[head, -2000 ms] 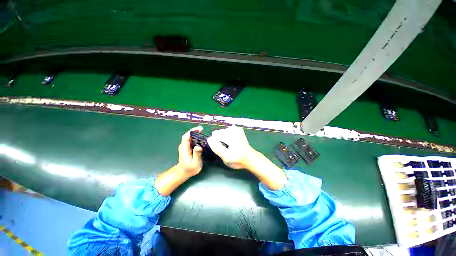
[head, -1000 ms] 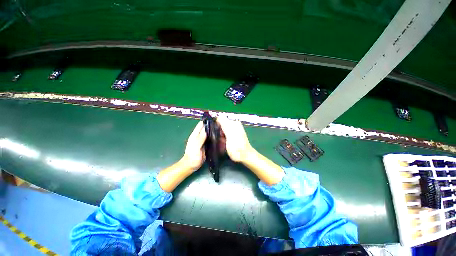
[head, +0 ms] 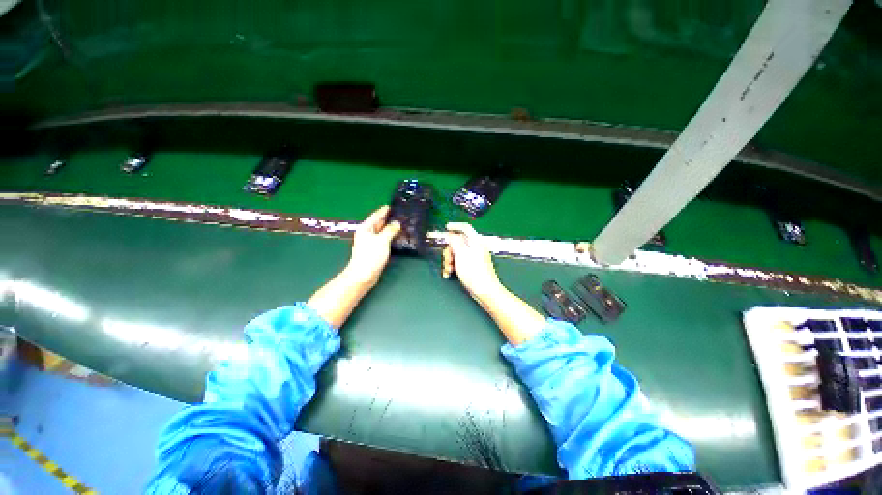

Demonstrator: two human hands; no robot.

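Observation:
A black phone half-assembly (head: 412, 215) is held upright-lengthwise over the chipped metal rail, its far end over the green belt. My left hand (head: 374, 244) grips its left side, with the thumb on its face. My right hand (head: 467, 257) is just to its right with the fingers curled; it seems apart from the phone, and whether it holds anything cannot be told. Two flat dark inner covers, one at the left (head: 563, 302) and one at the right (head: 600, 297), lie side by side on the bench to the right of my hands.
Several phone half-assemblies, one just beyond my right hand (head: 480, 192), lie spaced on the green conveyor belt (head: 338, 184). A pale slanting post (head: 716, 135) meets the chipped rail (head: 696, 268) at right. A white parts tray (head: 769, 396) with dark parts stands at the right edge.
The phone was between both palms, edge up; now it lies flatter, further forward over the rail, in my left hand. My right hand has come away from it. The belt phones have shifted right.

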